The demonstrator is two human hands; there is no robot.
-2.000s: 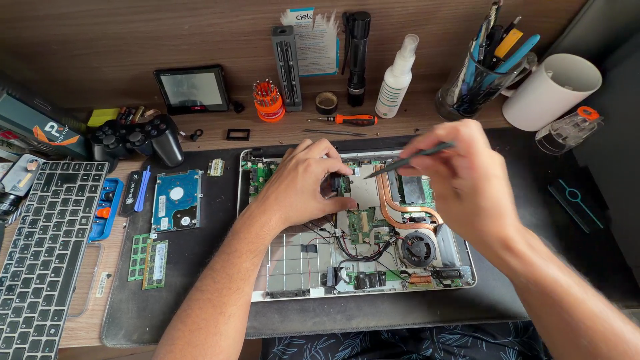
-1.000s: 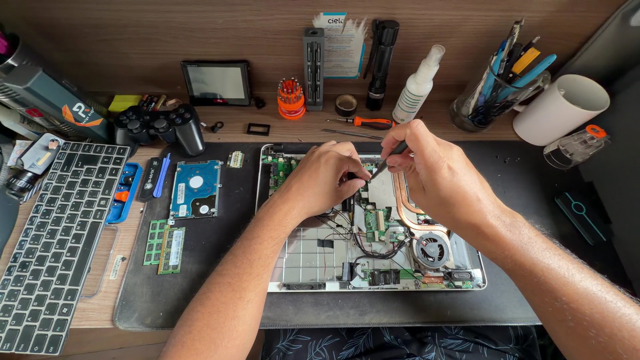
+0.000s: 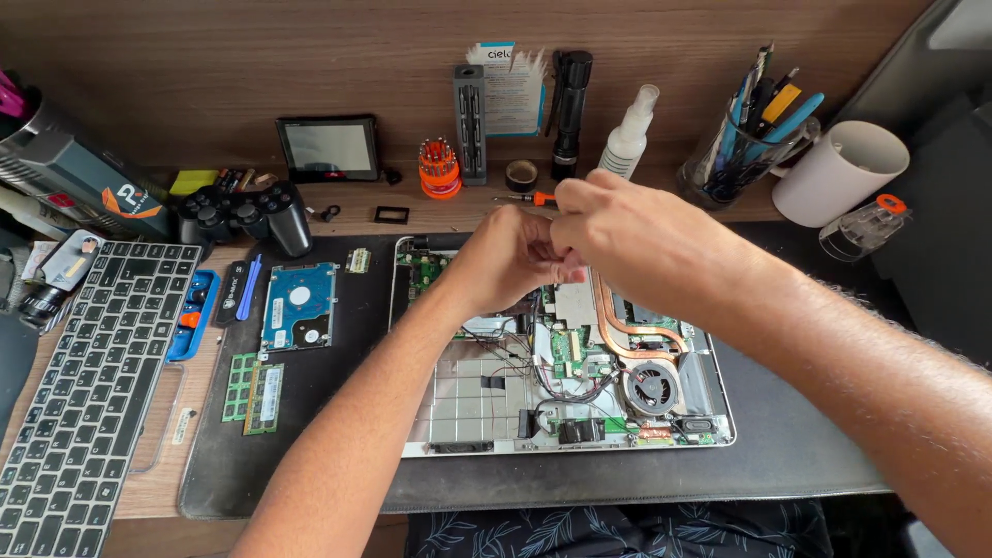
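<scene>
An open laptop chassis [image 3: 480, 403] lies on a black desk mat, its circuit boards bare. Copper heat pipes [image 3: 608, 318] run down its right part to a round cooling fan [image 3: 651, 387]. Above the chassis's upper middle, my left hand [image 3: 511, 260] has its fingers bent close together. My right hand [image 3: 612, 225] meets it there, fingertips curled in beside the left ones. Whatever lies between the fingertips is hidden, and the slim dark tool seen earlier does not show. Black cables [image 3: 573, 395] cross the middle of the chassis below the hands.
Left of the chassis lie a hard drive [image 3: 300, 308], two memory modules [image 3: 263, 399], a blue pry tool [image 3: 249, 287] and a keyboard [image 3: 93, 387]. Behind stand a game controller [image 3: 244, 217], an orange bit holder [image 3: 439, 170], a spray bottle [image 3: 626, 139] and a white mug [image 3: 841, 174].
My right hand, earlier apart from the left with a slim dark tool, has come in against my left fingers. Both hands now sit higher over the chassis's back edge. The view has shifted.
</scene>
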